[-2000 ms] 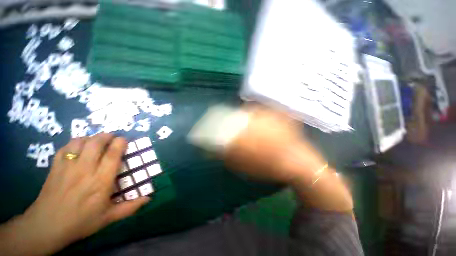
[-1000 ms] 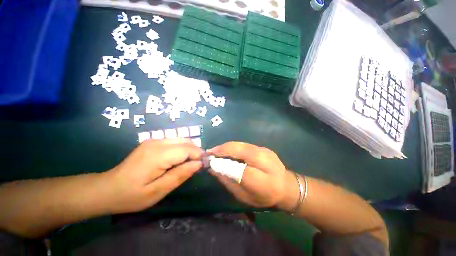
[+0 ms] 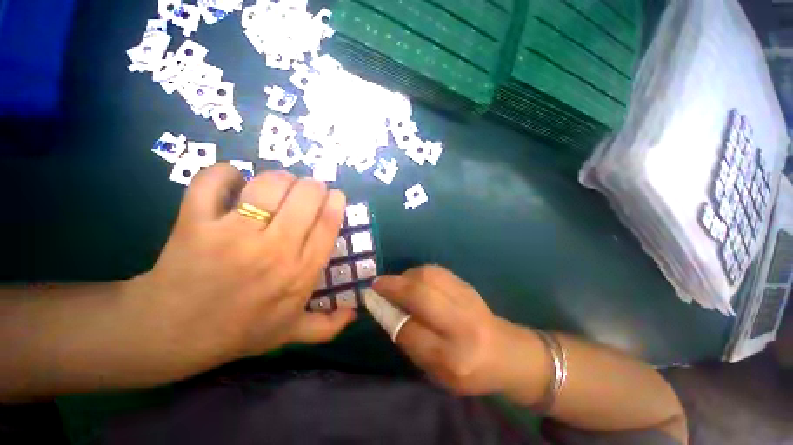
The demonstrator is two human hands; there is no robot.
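Note:
A PCB panel with rows of square modules (image 3: 342, 272) lies near my body, its left part hidden under my left hand. My left hand (image 3: 252, 252) spans the panel, fingers over its far side and thumb along its near edge. My right hand (image 3: 443, 326) is at the panel's lower right corner, with white wrapping on one finger. Its fingertips touch the last module of the near row; whether they pinch it cannot be told. A pile of white release liners (image 3: 348, 113) lies beyond the panel.
Two stacks of green PCB panels (image 3: 426, 39) stand at the back. A stacked whitish component tray (image 3: 669, 130) at right bears grouped modules (image 3: 739, 195). A blue parts bin (image 3: 33, 56) is at the upper left. A white-framed, dark-celled sheet (image 3: 769, 295) lies at far right.
My hands have parted from their joint hold on a small piece above the panel. My left hand now spans the panel and my right fingertips are at its corner. The view has shifted closer.

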